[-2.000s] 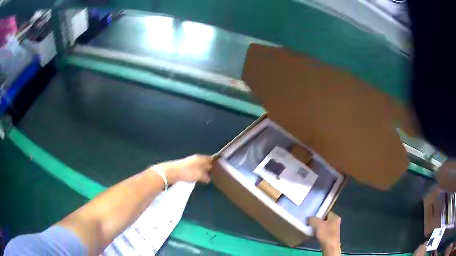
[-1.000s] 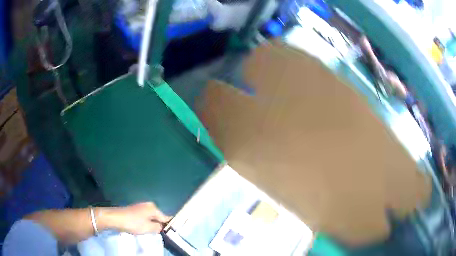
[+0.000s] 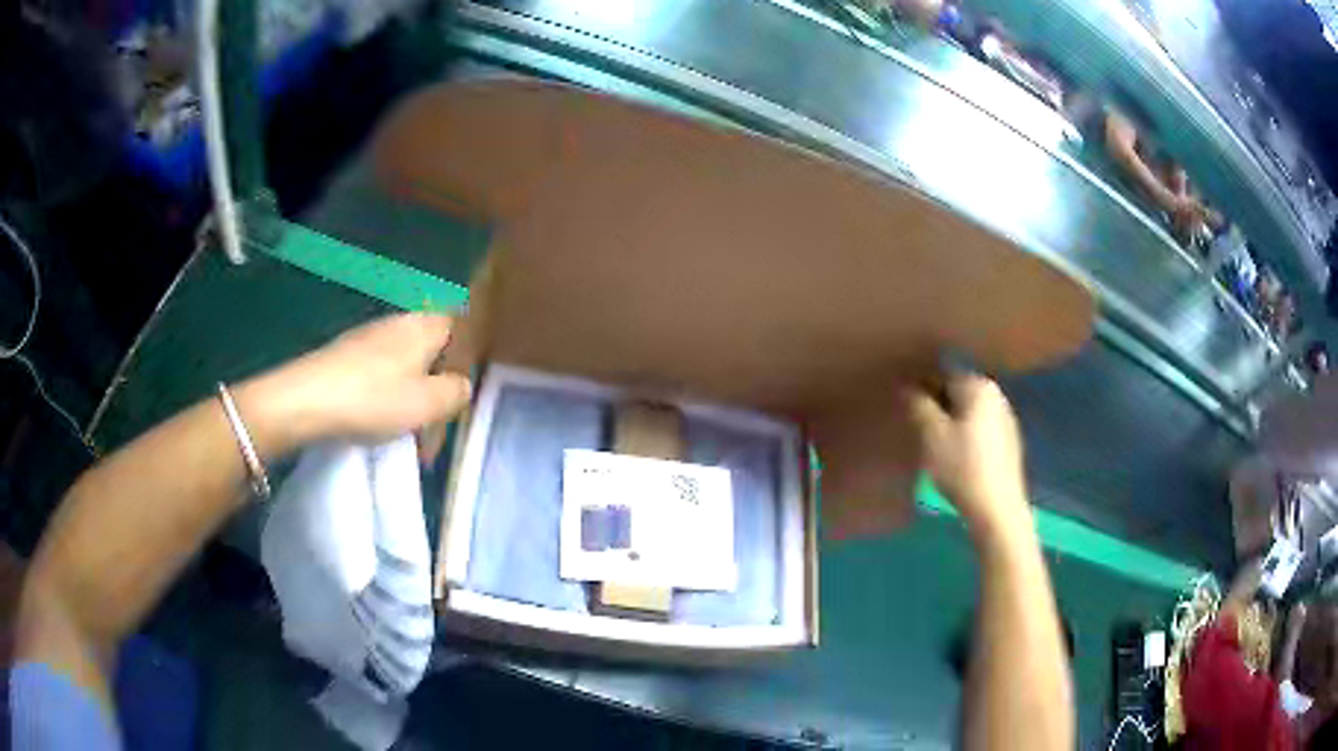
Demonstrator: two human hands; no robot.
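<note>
The open brown carton [image 3: 631,634] lies on the dark green table in front of me. Its lid [image 3: 704,250] stands raised at the far side, plain brown inside. In the pale grey tray lies a white leaflet [image 3: 647,521] with dark print, on top of a small brown accessory box [image 3: 647,429]. My left hand [image 3: 389,379] is at the carton's left flap, with a white label strip [image 3: 352,572] hanging below it. My right hand [image 3: 971,440] holds the lid's right side near the brown side flap [image 3: 869,470]; its fingertips are partly hidden.
A green edge rail [image 3: 352,272] runs behind the carton. Beyond it is a metal-topped line [image 3: 880,125] with other people's hands and arms at the upper right. A person in a red sleeve [image 3: 1230,682] is at the lower right. A white pole [image 3: 217,132] stands at the upper left.
The carton has moved from the conveyor belt onto the green side table and now faces me squarely. Both hands have moved up to its flaps and lid. The view has turned.
</note>
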